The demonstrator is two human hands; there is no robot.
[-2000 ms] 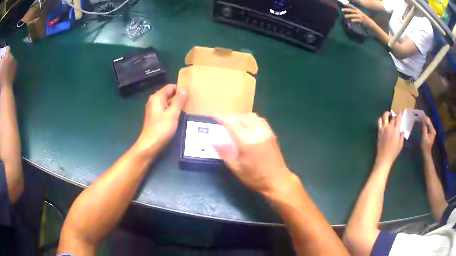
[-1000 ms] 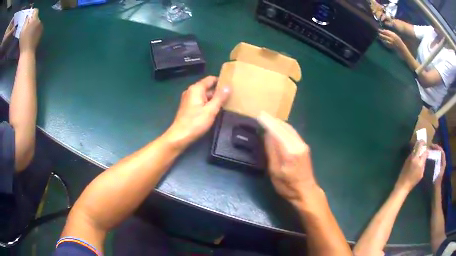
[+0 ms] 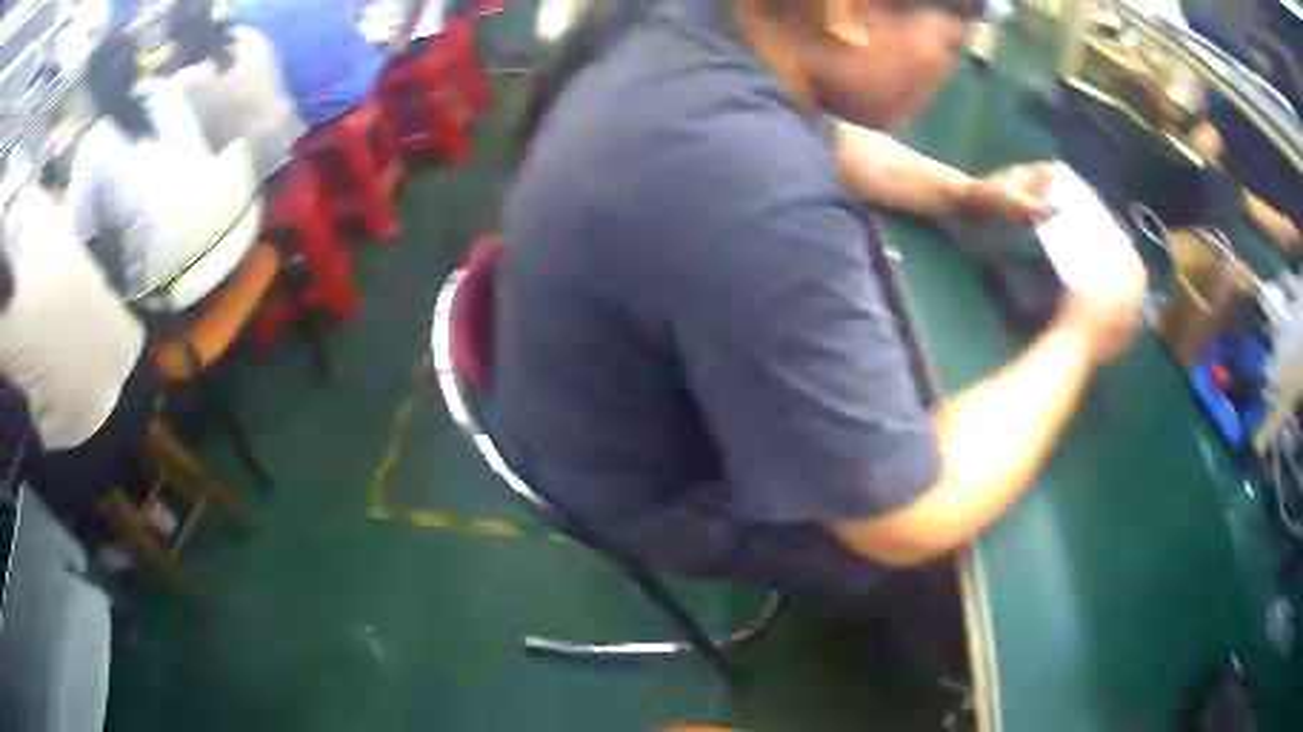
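Note:
Neither of my hands is in view; only a thin skin-coloured sliver shows at the bottom edge, too little to tell what it is. The green worktable [image 3: 1100, 572] with its pale edge runs down the right side. A dark, blurred object [image 3: 1222, 704] is cut off at the bottom right; I cannot tell what it is. The open box is out of the picture.
A seated person in a dark grey shirt [image 3: 715, 272] holds a white sheet [image 3: 1089, 240] over the table. A blue bin [image 3: 1232, 383] stands beside a brown carton [image 3: 1197, 303]. Red stools [image 3: 307, 236], a wooden stool [image 3: 179, 501] and other seated people are at the left.
The view has swung far to the left. My hands, the open box with its black insert, the closed box and the radio have left the picture. The neighbouring person now fills the middle.

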